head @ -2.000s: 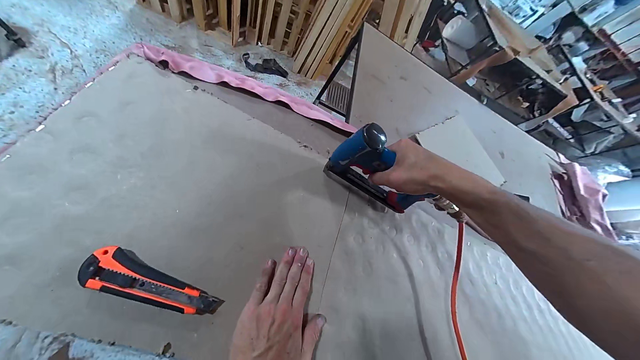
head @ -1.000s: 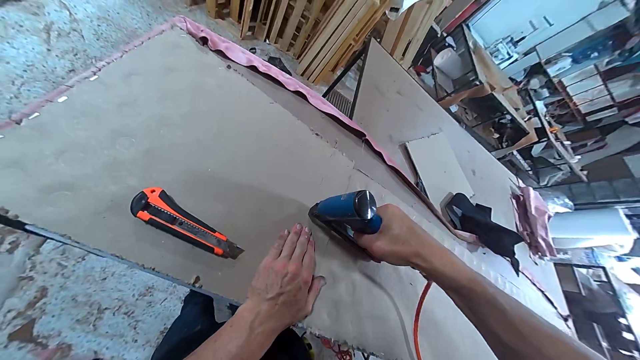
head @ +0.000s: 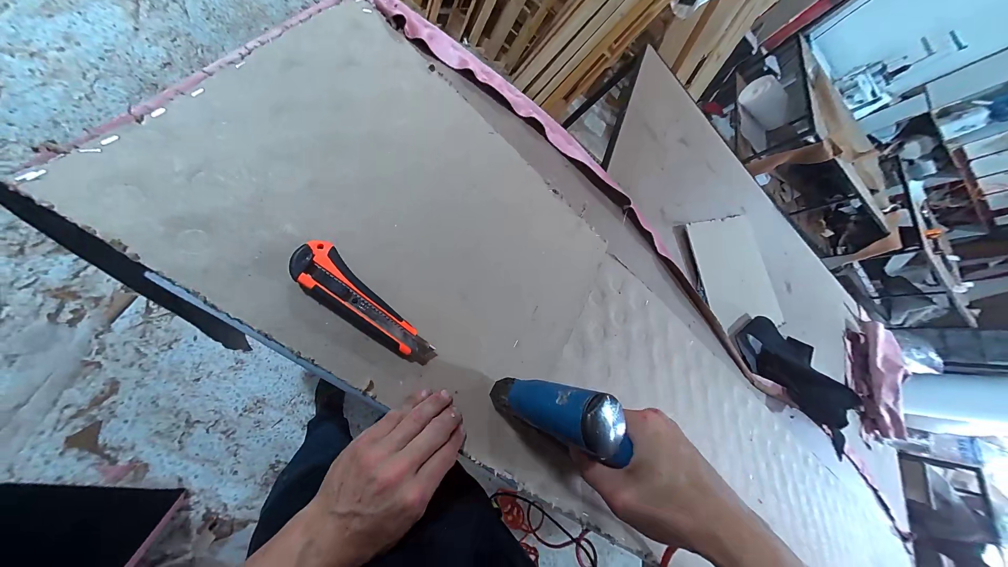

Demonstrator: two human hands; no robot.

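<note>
My right hand (head: pixel 642 465) is closed around the handle of a blue pneumatic staple gun (head: pixel 551 409), whose nose is over the tan board (head: pixel 378 181) near its lower edge. Flat on that edge, fingers together, lies my left hand (head: pixel 398 465), just left of the gun and holding nothing. An orange and black snap-off utility knife (head: pixel 358 303) rests on the board above my left hand, with its blade end toward my hands. Pink fabric (head: pixel 504 90) runs along the board's far edge, and staples (head: pixel 157 113) dot the left edge. Whether the nose touches the board is hidden.
Beyond lies another panel surface (head: pixel 677 157) with a small rectangular board (head: pixel 732 268) and black fabric (head: pixel 795 370) on it. Wooden slats (head: pixel 583 47) and cluttered shelves (head: pixel 835 173) stand farther back. Red hose coils (head: pixel 516 516) lie on the floor below the near edge.
The staple gun in my right hand has moved along the board seam toward the near edge. My left hand has shifted to that edge too. The view has also shifted. The knife lies on the board throughout.
</note>
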